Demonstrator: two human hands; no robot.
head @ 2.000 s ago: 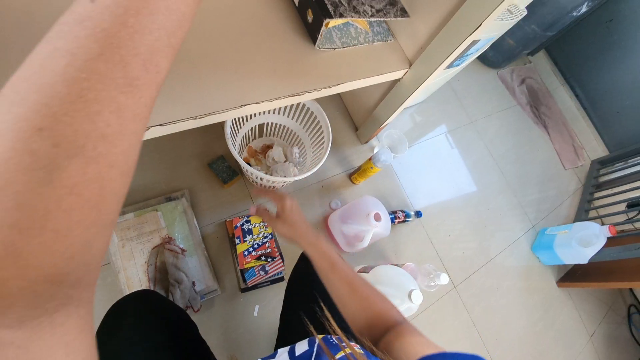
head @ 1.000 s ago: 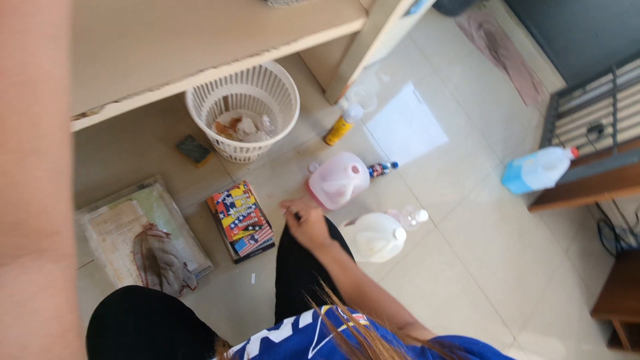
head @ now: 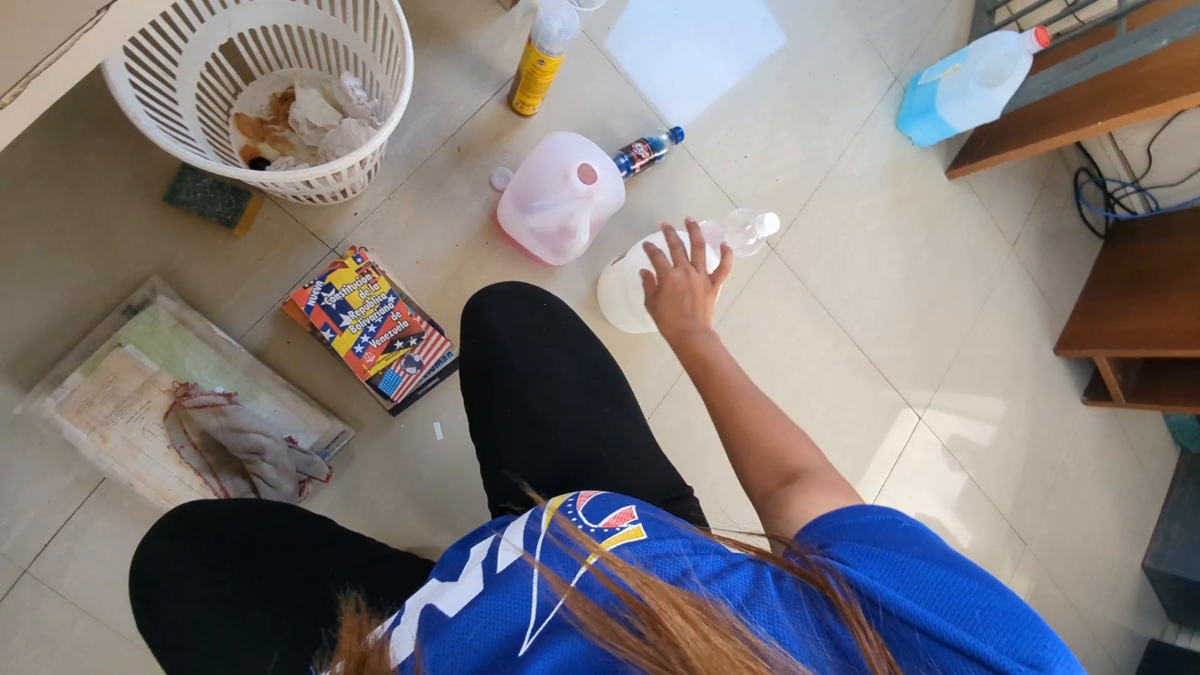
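Observation:
My right hand (head: 682,286) is over a white plastic jug (head: 628,298), fingers spread across its top; whether it touches the jug is hard to tell. A small clear bottle with a white cap (head: 741,231) lies just beyond my fingertips. Up and left of the hand stands a translucent jug of pink liquid (head: 560,202), beside a small bottle with a blue cap (head: 649,152). A yellow spray can (head: 538,70) stands farther back. My left hand is out of the frame.
A white slotted basket (head: 366,169) holds crumpled paper, with a sponge (head: 212,199) beside it. Stacked books (head: 370,328) and a plastic-covered folder bearing a grey cloth (head: 248,441) lie by my knees. A jug of blue liquid (head: 970,86) stands at the upper right, near wooden furniture (head: 1139,291).
My right hand has moved from near the books and the pink jug to the white jug. The left arm, in view earlier, has left the frame. The view has shifted lower.

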